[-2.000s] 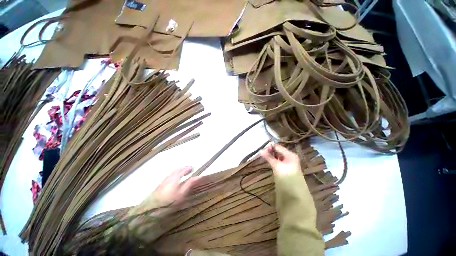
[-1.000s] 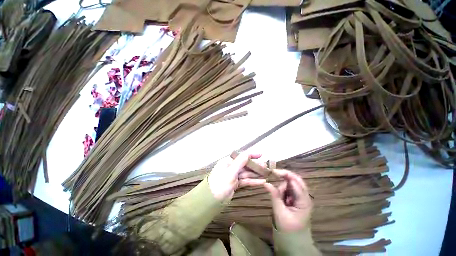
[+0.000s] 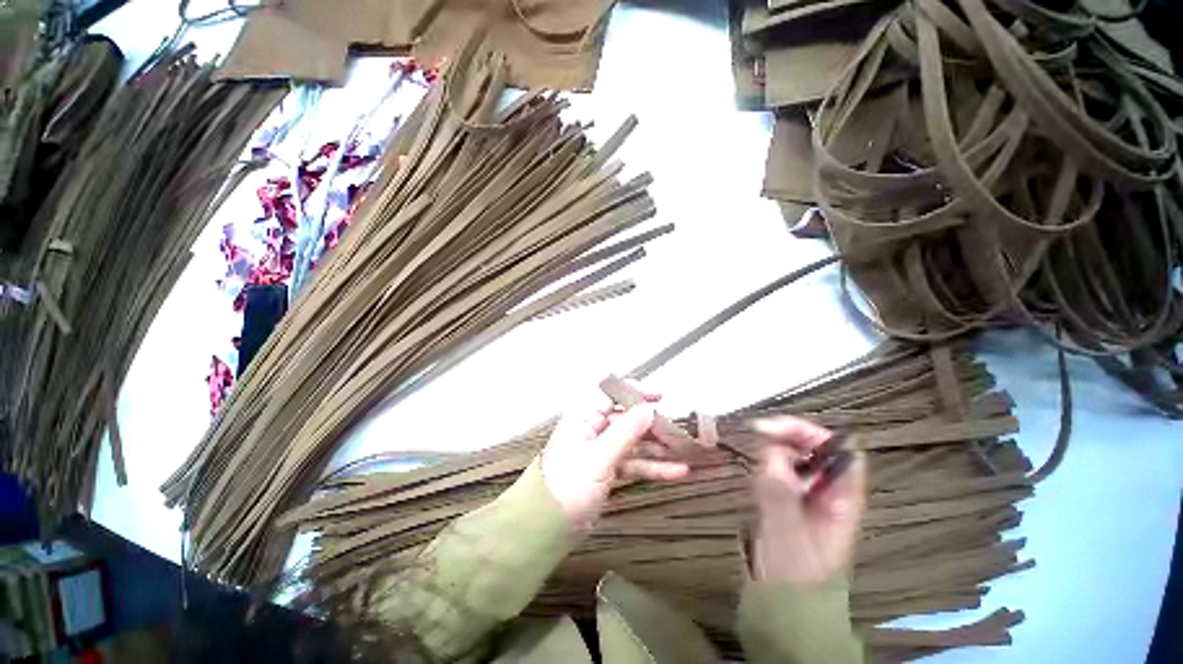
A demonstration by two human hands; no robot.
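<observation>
My left hand [image 3: 594, 448] pinches a short end of a brown strap [image 3: 623, 391] above the strap bundle in front of me. The strap's end points up and left from between thumb and fingers. My right hand [image 3: 807, 483] is just right of it, fingers curled around a small dark object [image 3: 830, 459], blurred, perhaps the thread snips. A thin dark line runs from this hand towards the strap. The bundle [image 3: 895, 519] of brown straps lies under both hands, its cut ends fanned to the right. The right fingers and the dark object are blurred.
A second strap bundle [image 3: 389, 298] lies to the left, a third [image 3: 110, 247] at the far left. Patterned cloth [image 3: 292, 214] and a dark flat object [image 3: 262, 324] lie between them. Looped straps [image 3: 986, 182] pile at the right, brown panels [image 3: 298, 43] at the back. The white table [image 3: 675, 156] has rounded edges.
The view has swung left and down since the earliest frame. My left hand has come up from the bundle to hold the strap end. My right hand has moved right, away from it, in the last second.
</observation>
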